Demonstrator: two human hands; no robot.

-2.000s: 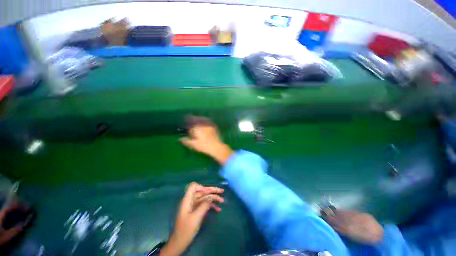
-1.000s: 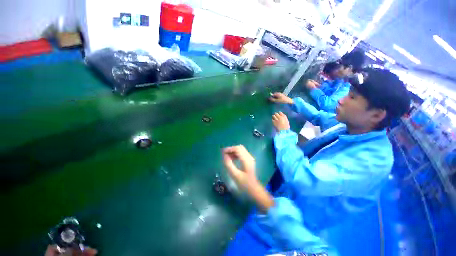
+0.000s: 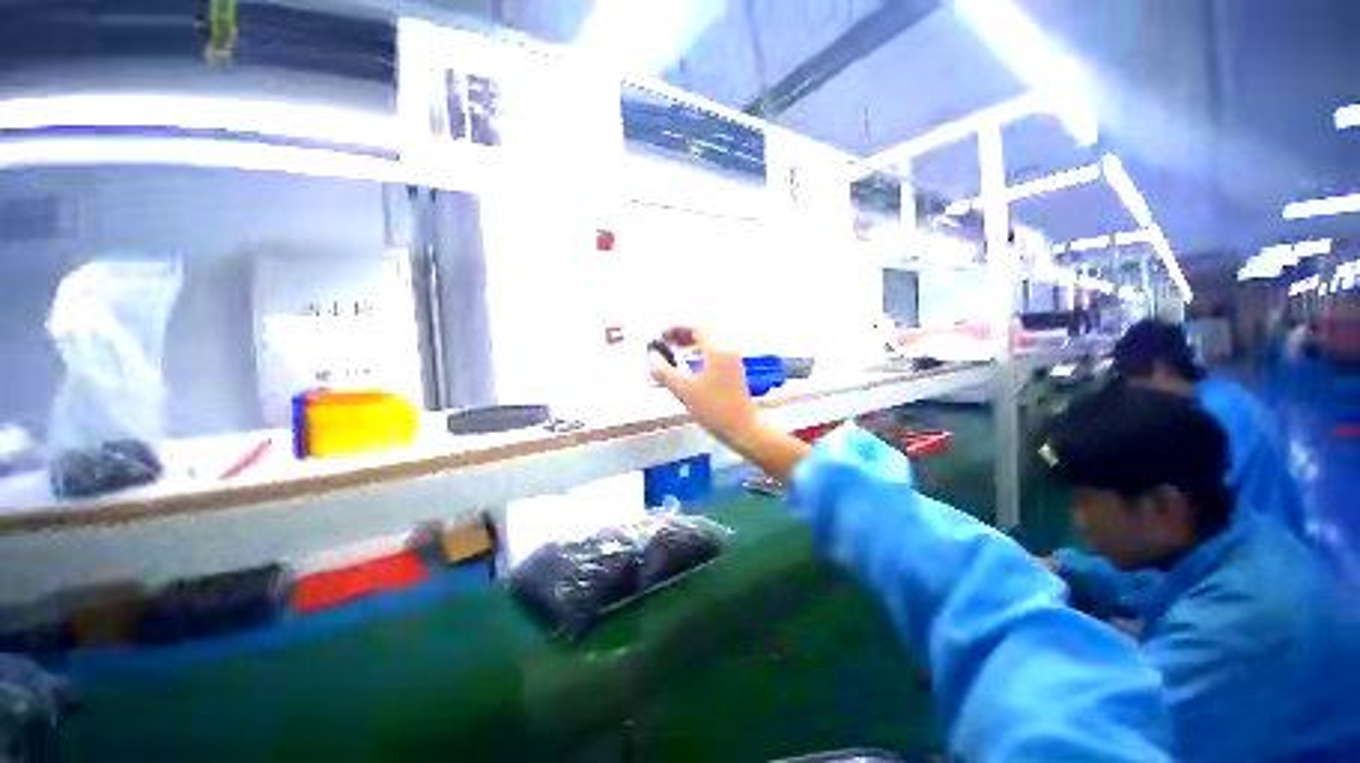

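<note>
My right hand [image 3: 707, 385] is raised at the centre of the view, in front of the bright shelf area, with my blue sleeve running to the lower right. Its fingertips hold a small black part [image 3: 662, 352], seen nearly edge-on, so its full shape is hard to tell. My left hand is out of the picture.
A white shelf [image 3: 597, 453] crosses the view, bearing a yellow bin [image 3: 360, 423], a dark tray [image 3: 498, 418] and a clear bag [image 3: 112, 373]. Below, bags of dark parts [image 3: 619, 570] lie on the green surface. A person in blue [image 3: 1253, 596] sits at right.
The view has swung up from the belt to the shelf. My right hand, empty-looking a second ago, is now raised with a small black part. My left hand and its round unit have left the picture.
</note>
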